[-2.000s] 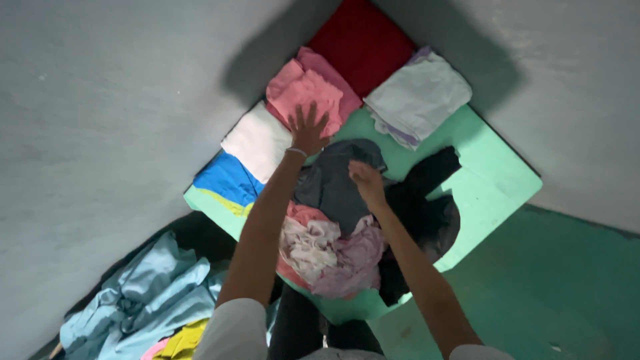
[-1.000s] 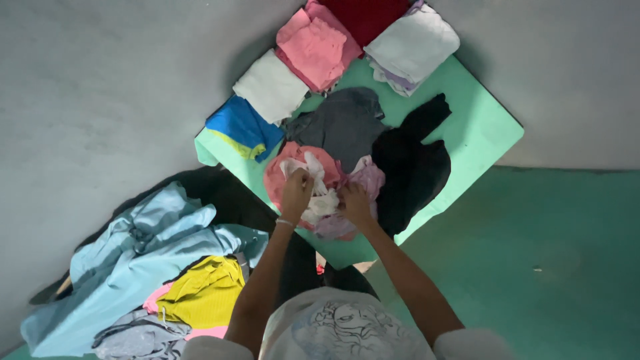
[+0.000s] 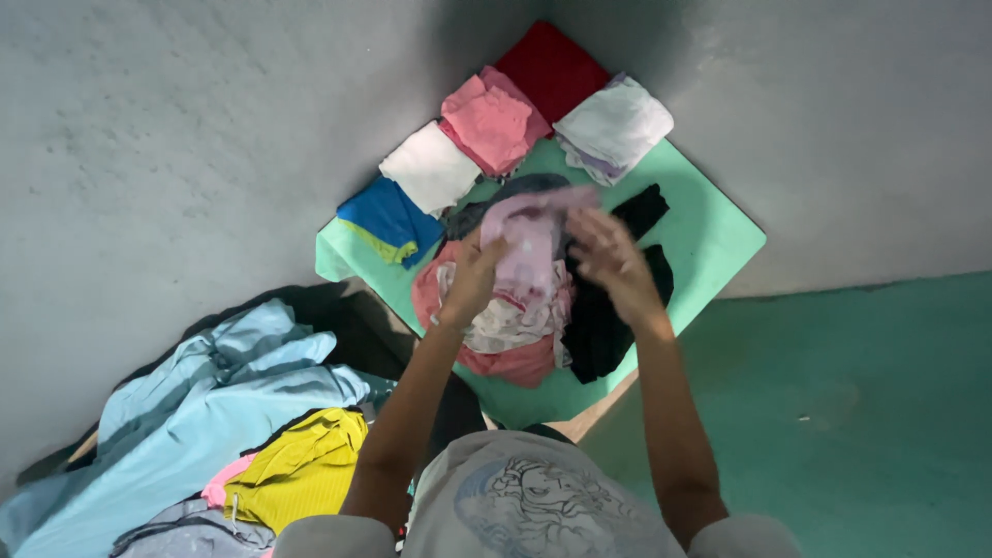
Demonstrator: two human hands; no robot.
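My left hand [image 3: 473, 283] grips the edge of a light pink garment [image 3: 523, 248], lifted above the heap. My right hand [image 3: 612, 256] is blurred beside the garment's right end; whether its fingers hold the cloth cannot be told. Beneath lie a white patterned cloth [image 3: 508, 325] and a coral-pink cloth [image 3: 519, 364]. A dark grey garment [image 3: 535, 184] is partly hidden behind the raised one. To the right, partly under my right hand and forearm, lies a black garment [image 3: 601, 337].
Folded cloths line the back of the green-covered table [image 3: 713, 209]: blue and yellow [image 3: 395, 221], white [image 3: 430, 167], pink [image 3: 488, 124], dark red [image 3: 550, 70] and pale grey [image 3: 616, 120]. Grey walls stand behind. At lower left lie light blue [image 3: 225, 387], yellow [image 3: 306, 465] and grey clothes [image 3: 194, 535].
The light pink garment, in the heap one second ago, is now raised above it. Both hands have moved up from the heap, the right one farther to the right.
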